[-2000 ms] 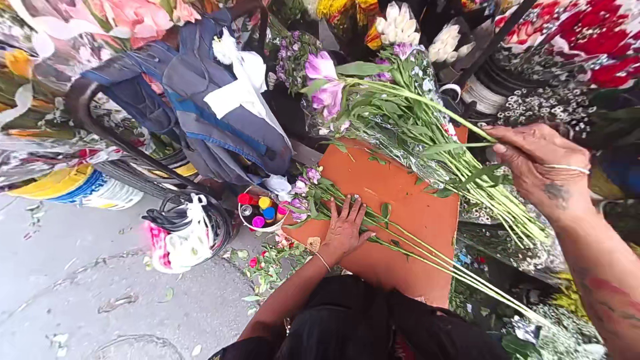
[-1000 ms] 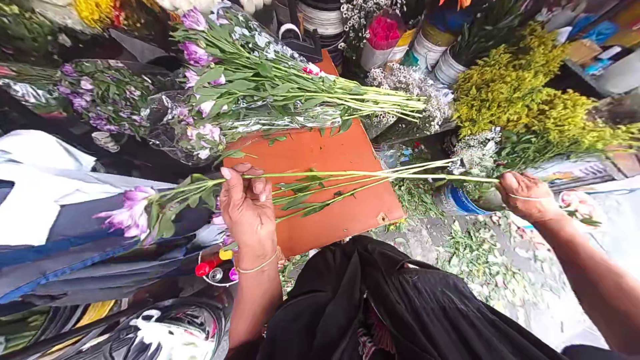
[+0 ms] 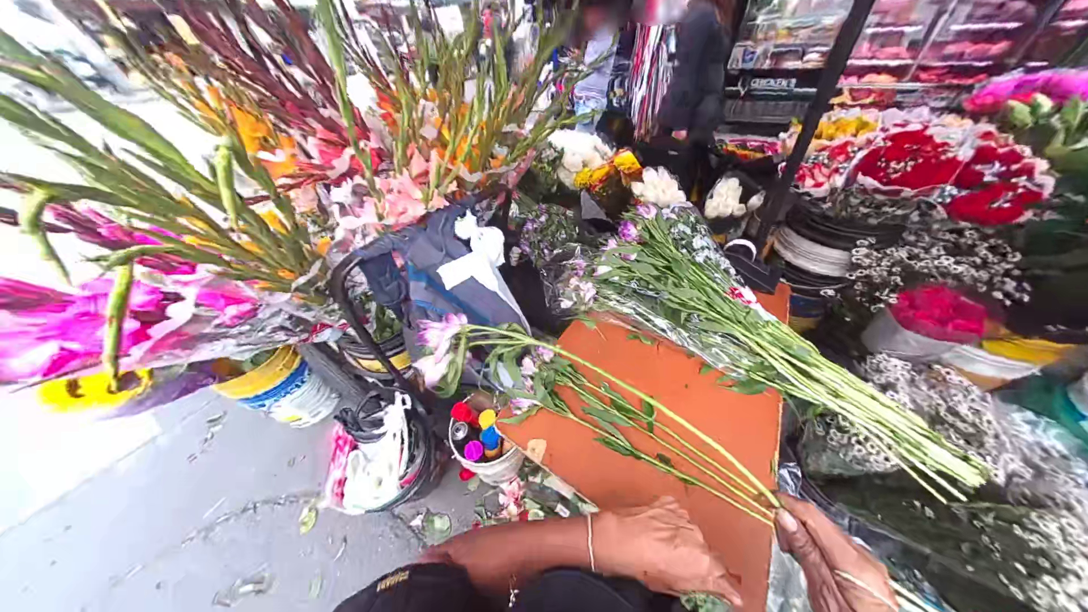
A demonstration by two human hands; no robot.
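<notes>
My right hand (image 3: pixel 820 548) grips the lower part of several long green stems near the board's right edge. These lilac alstroemeria stems (image 3: pixel 629 391) run up and left across the orange board (image 3: pixel 680 382), their blooms hanging past its left side. My left hand (image 3: pixel 659 548) rests low over the board with its palm down; its fingertips are near the lower edge, and whether anything lies under them cannot be told. A large bunch of alstroemeria (image 3: pixel 765 340), partly in clear wrap, lies across the board's upper right, its cut ends beyond the right edge.
A white container of spray cans (image 3: pixel 489 455) stands left of the board. Behind it a dark blue garment (image 3: pixel 408 263) hangs by a black metal frame. Gladioli (image 3: pixel 255 170) fill the upper left; red bouquets (image 3: pixel 926 161) and baby's breath stand right. Two people (image 3: pixel 693 68) are in the background.
My left hand has left the stems it held near the blooms and now lies over the lower board. My right hand still grips the stem ends. The view has swung up and round.
</notes>
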